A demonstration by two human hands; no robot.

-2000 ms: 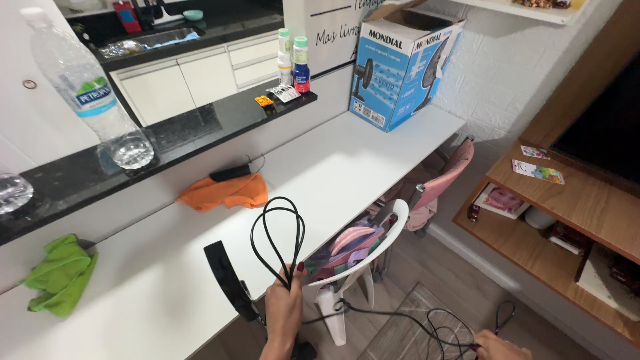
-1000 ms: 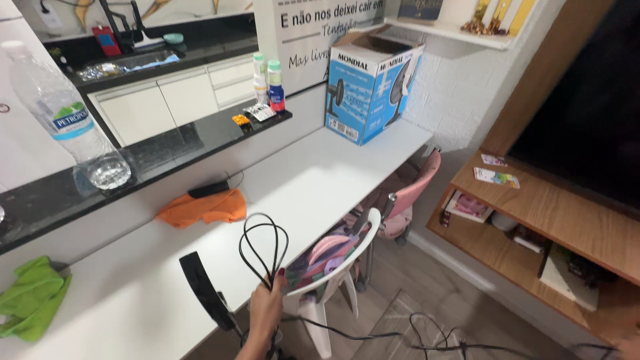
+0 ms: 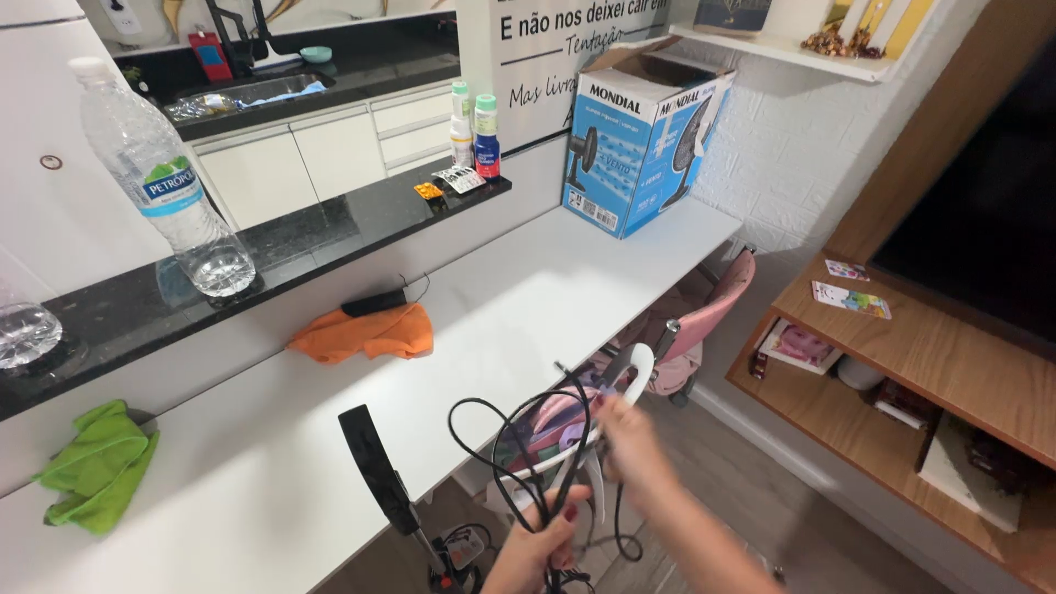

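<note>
My left hand (image 3: 540,536), low in the middle of the view, is closed around a looped black cable (image 3: 495,437), whose loops stand up above the fingers. Up and to the right of it, my right hand (image 3: 623,433) is blurred beside the cable's upper strands; its fingers seem to pinch a strand, but the grip is not clear. One cable end points up over the table edge. More cable hangs below the hands. A black headband-like part on a metal stem (image 3: 379,470) rises left of my left hand, at the edge of the white table (image 3: 280,462).
An orange cloth (image 3: 367,332), a green cloth (image 3: 99,470) and a blue fan box (image 3: 635,148) are on the table. Plastic bottles, one a large clear one (image 3: 177,190), stand on the black ledge. A white chair (image 3: 639,375), a pink chair (image 3: 714,318) and a wooden shelf unit (image 3: 932,346) are at right.
My right hand, low at the right two seconds ago and out of view one second ago, is now up beside the loops. The loops above my left hand have spread and show more strands.
</note>
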